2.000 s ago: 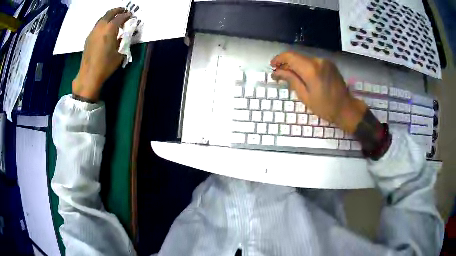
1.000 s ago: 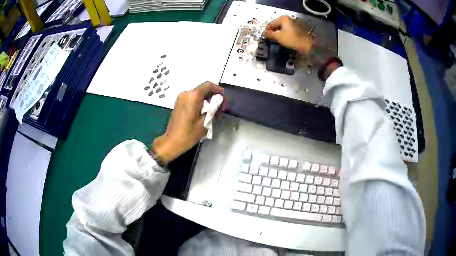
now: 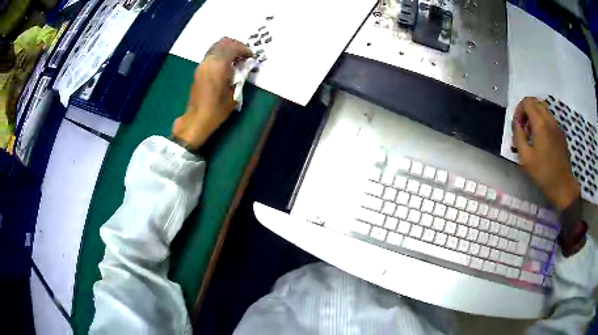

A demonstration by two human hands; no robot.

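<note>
My left hand holds a crumpled white tissue at the near edge of the left white sheet. Its fingertips are at a loose group of small dark parts; whether they pinch one is unclear. My right hand is over the left edge of the right white sheet, beside dense rows of small dark parts. Its fingers are curled together; a small dark spot shows by the fingertips, and I cannot tell whether it is a held part. The black fixture sits on the metal plate, away from both hands.
The metal plate lies beyond a black strip. A white keyboard rests on a pale tray with a curved front edge. Blue trays with a loose paper stand at the left, on or beside the green mat.
My right hand has moved from the fixture to the right sheet. My left hand, still with the tissue, has moved from the black strip's corner to the parts on the left sheet. The view has shifted.
</note>
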